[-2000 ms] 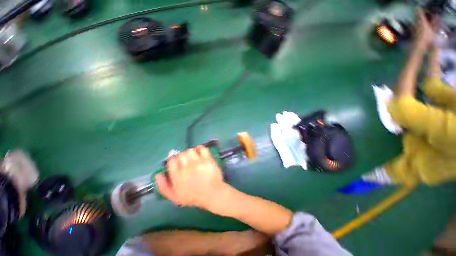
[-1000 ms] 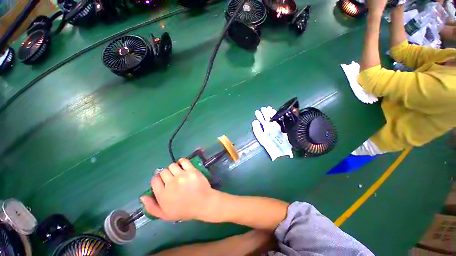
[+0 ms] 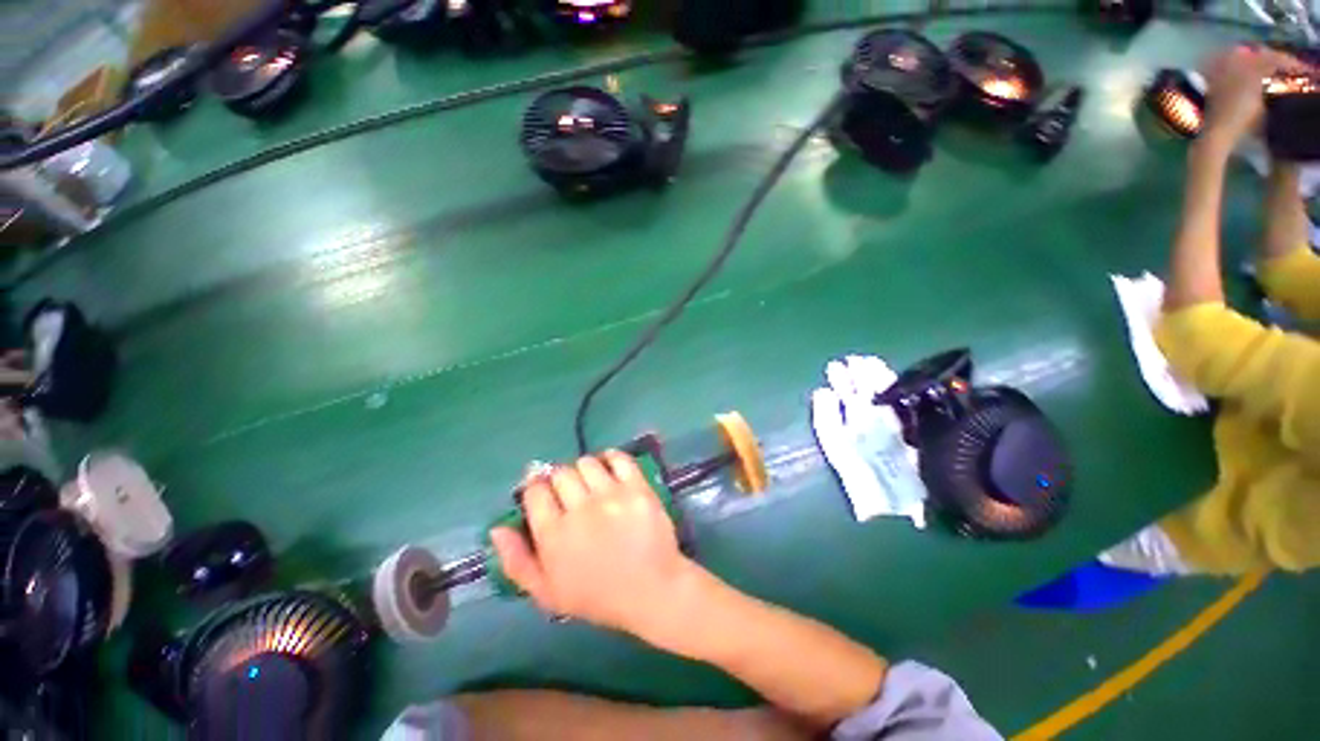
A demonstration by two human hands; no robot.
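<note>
My right hand [image 3: 601, 543], bare, is closed over the black and green bench polisher [image 3: 649, 466] and covers most of its body. A yellow buffing wheel [image 3: 743, 452] shows on the right shaft and a grey-white polishing wheel [image 3: 413, 594] on the left shaft. My left forearm runs along the bottom edge, below my right arm; my left hand is not visible. A black clip fan [image 3: 999, 463] lies to the right, its clip base over white work gloves [image 3: 873, 442]. Another black fan [image 3: 275, 666] lies at lower left, with a small blue light.
A power cord [image 3: 680, 297] runs from the polisher towards the back. Black fans [image 3: 579, 138] stand along the far side, more at left beside a white round part [image 3: 122, 504]. A person in a yellow top [image 3: 1252, 434] works at right. A yellow floor line [image 3: 1144, 666] shows below.
The head view has shifted, so the bench items sit further right than one second ago and the image is sharper than two seconds ago. My right hand stays on the polisher.
</note>
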